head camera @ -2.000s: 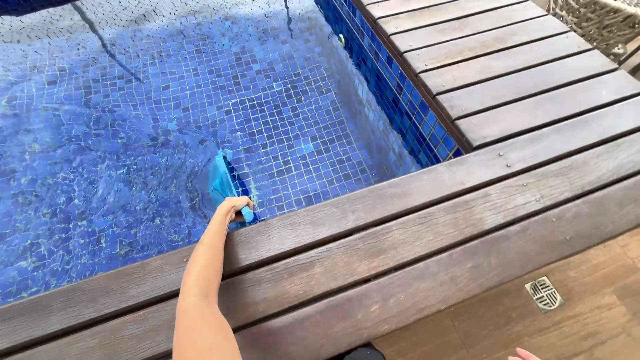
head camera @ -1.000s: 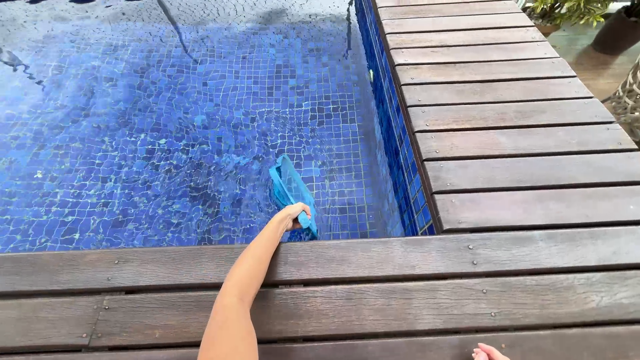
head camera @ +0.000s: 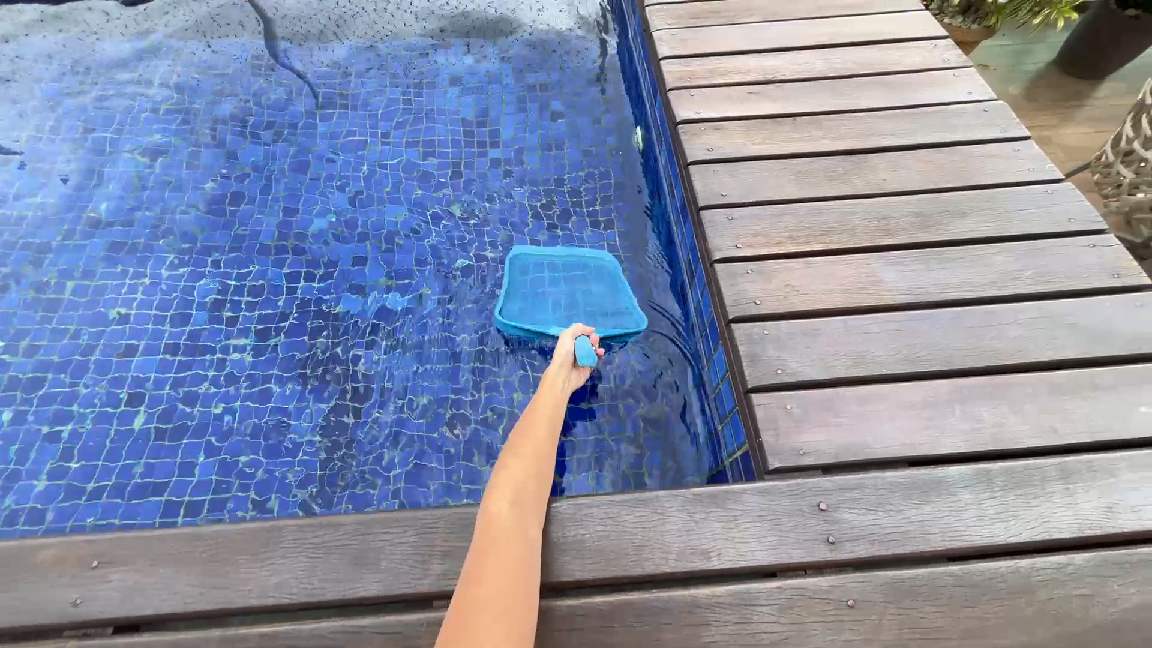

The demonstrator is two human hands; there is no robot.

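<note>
My left hand [head camera: 573, 358] reaches out over the pool with its fingers closed around the short handle of a blue pool skimmer net [head camera: 571, 292]. The net's rounded, four-sided frame lies forward of the hand, at the water surface. Pool tiles show through its mesh. How deep its lower edge sits cannot be told. My right hand is out of view.
Wooden deck boards [head camera: 360, 562] edge the near side of the blue-tiled pool [head camera: 225, 342], and more boards [head camera: 900, 216] run along its right side. A dark planter [head camera: 1102, 40], plants [head camera: 1003, 11] and a woven object [head camera: 1129, 171] stand beyond.
My left hand has moved farther out from the near deck edge with the skimmer. The net has turned, and its mesh now faces up. My right fingertips have left the view.
</note>
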